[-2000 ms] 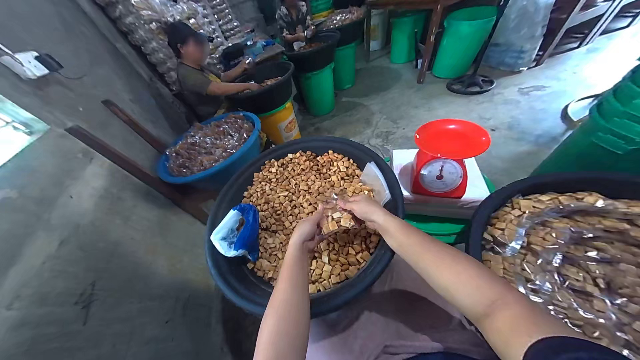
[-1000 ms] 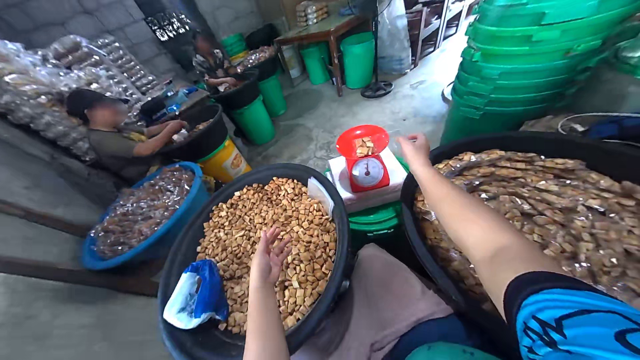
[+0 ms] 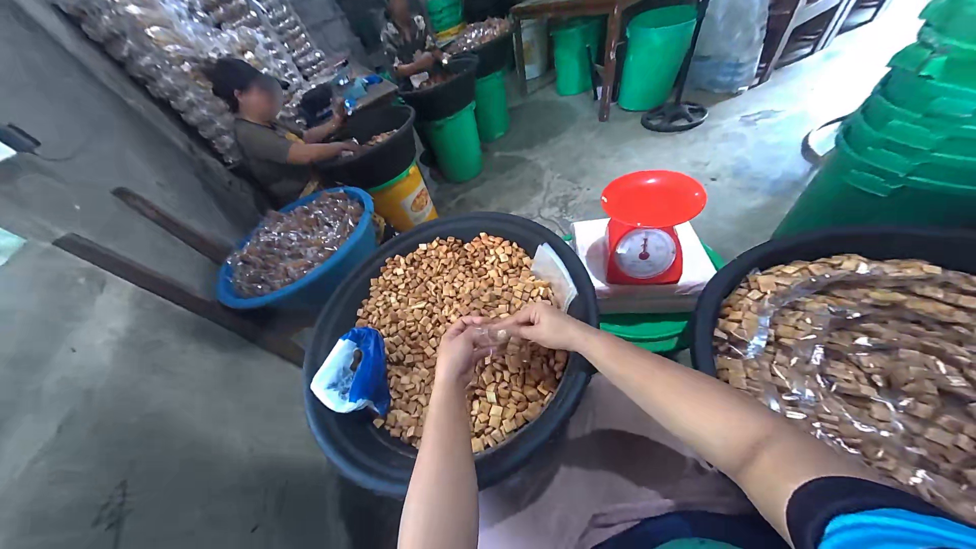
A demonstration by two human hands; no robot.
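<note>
My left hand point(image 3: 460, 351) and my right hand point(image 3: 545, 324) meet over a black tub point(image 3: 328, 435), both gripping a clear plastic bag point(image 3: 492, 338). Whether anything is inside the bag is hard to tell. Loose brown biscuit-like cubes point(image 3: 435, 282) fill the tub below them. A blue and white plastic packet point(image 3: 366, 370) lies at the tub's left side, and a white sheet point(image 3: 554, 274) leans at its upper right rim. Beyond my right hand stands a red dial scale point(image 3: 645, 252), its round pan point(image 3: 653, 198) holding nothing.
At right, a black tub point(image 3: 705, 305) holds bagged cubes, with stacked green bins point(image 3: 877, 160) behind. A blue basin point(image 3: 229, 293) of clear packets stands at left. Two people point(image 3: 267, 145) sit at other tubs farther back. Wooden bars point(image 3: 175, 290) cross the left side.
One second ago my hands were apart, the right beside the scale; now they are together over the cubes on a clear bag. Cubes lay in the scale pan then and are gone from it now.
</note>
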